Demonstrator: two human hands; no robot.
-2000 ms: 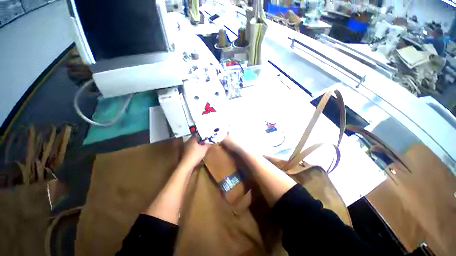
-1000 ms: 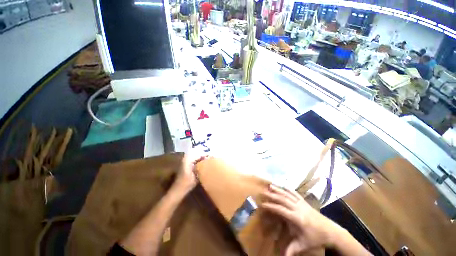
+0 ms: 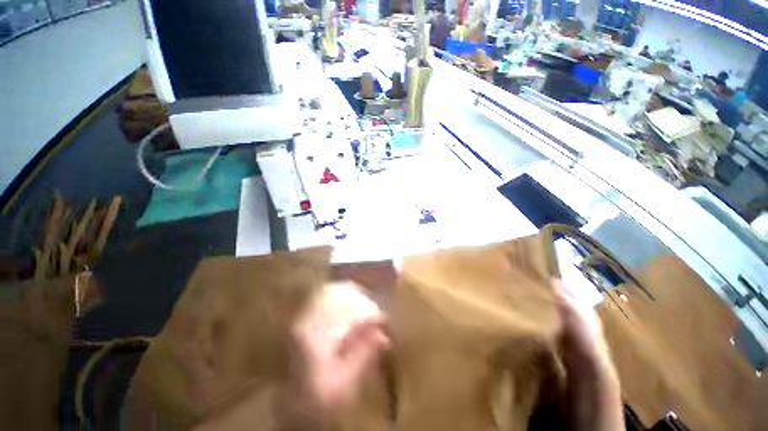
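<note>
A brown bag body (image 3: 472, 295) lies spread in front of the sewing machine (image 3: 324, 181), clear of the needle area. My left hand (image 3: 341, 337) is blurred and lies over the middle of the bag; its grip cannot be told. My right hand (image 3: 587, 349) is at the bag's right side, partly hidden and blurred, its fingers along the edge. The bag's upper rim shows a darker inner strip (image 3: 366, 274) between two brown panels. The black label is not visible.
A control screen (image 3: 210, 50) stands behind left, above a teal cloth (image 3: 189, 189). Bunched brown straps (image 3: 76, 231) lie at left. More brown bag pieces (image 3: 690, 328) lie at right. Thread cones (image 3: 367, 86) stand behind the machine.
The bag has come away from the machine head towards me and its panels have been turned and spread. My left hand has moved down and right; my right hand has moved to the bag's right edge.
</note>
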